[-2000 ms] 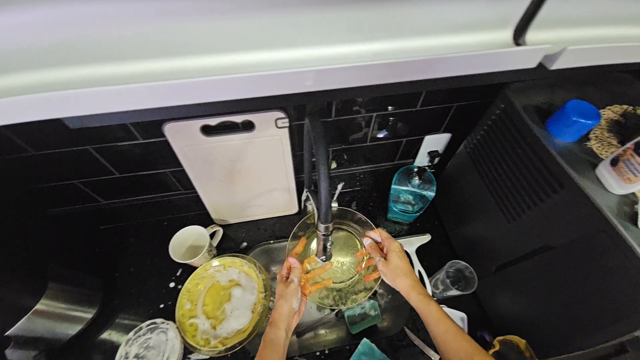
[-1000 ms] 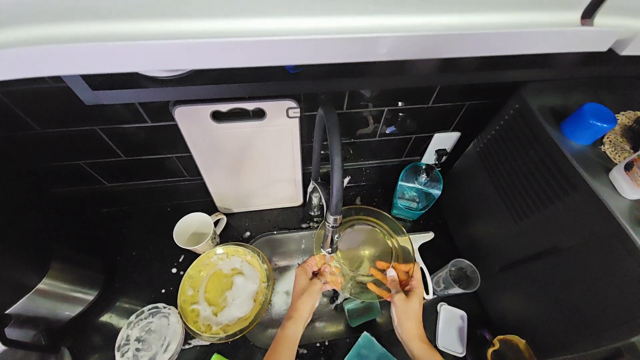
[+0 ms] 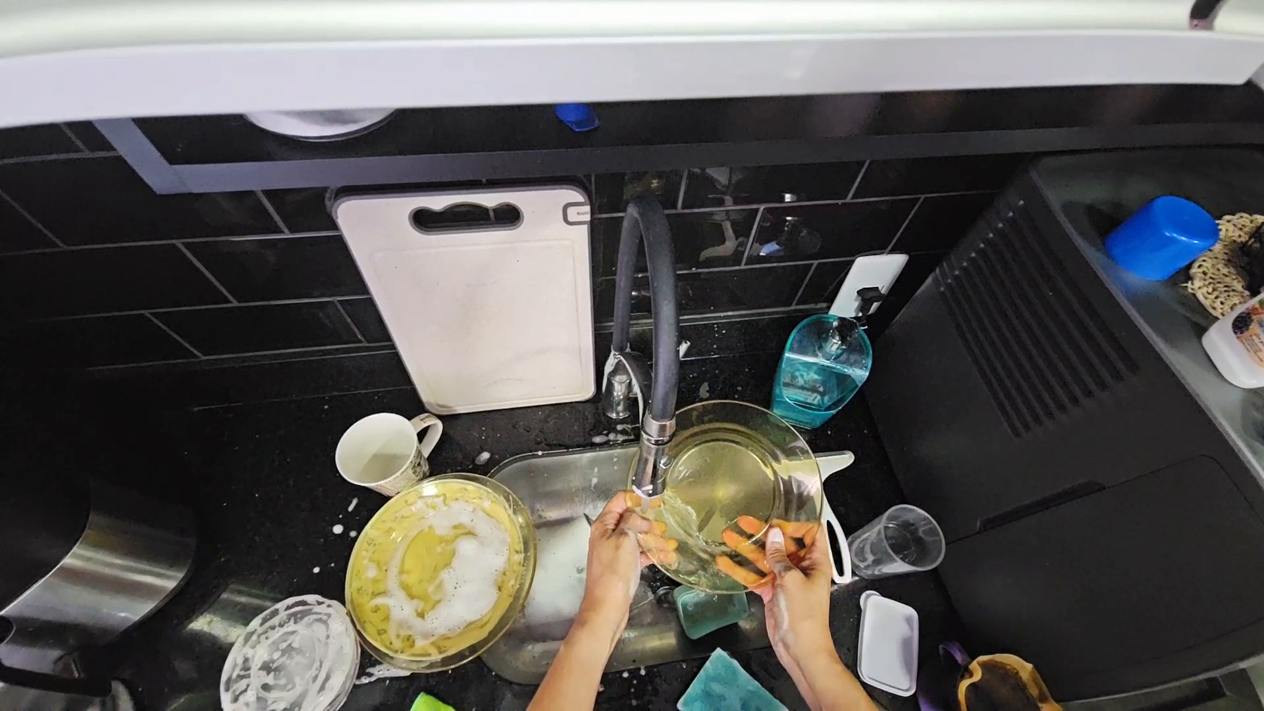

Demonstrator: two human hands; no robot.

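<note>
Both hands hold an amber glass plate (image 3: 731,474) tilted beneath the spout of the black flexible faucet (image 3: 664,296), over the steel sink (image 3: 553,543). My left hand (image 3: 622,553) grips the plate's lower left edge beside the spout. At the lower right rim, my right hand (image 3: 790,573) has its thumb on top, and its fingers show through the glass from behind. Soapy foam covers another amber glass dish (image 3: 439,573) at the sink's left. A teal container (image 3: 709,610) lies in the sink below the plate.
A white mug (image 3: 383,452), a foamy clear lid (image 3: 291,657) and a white cutting board (image 3: 484,316) are left of the faucet. At right are a teal soap dispenser (image 3: 820,375), clear cup (image 3: 899,541), white container (image 3: 888,642) and black appliance (image 3: 1076,425). A teal cloth (image 3: 729,683) lies in front.
The plate was under the spout two seconds ago; it is now more to the spout's right, held lower at its rim. My right hand has shifted from the plate's right side to its lower edge.
</note>
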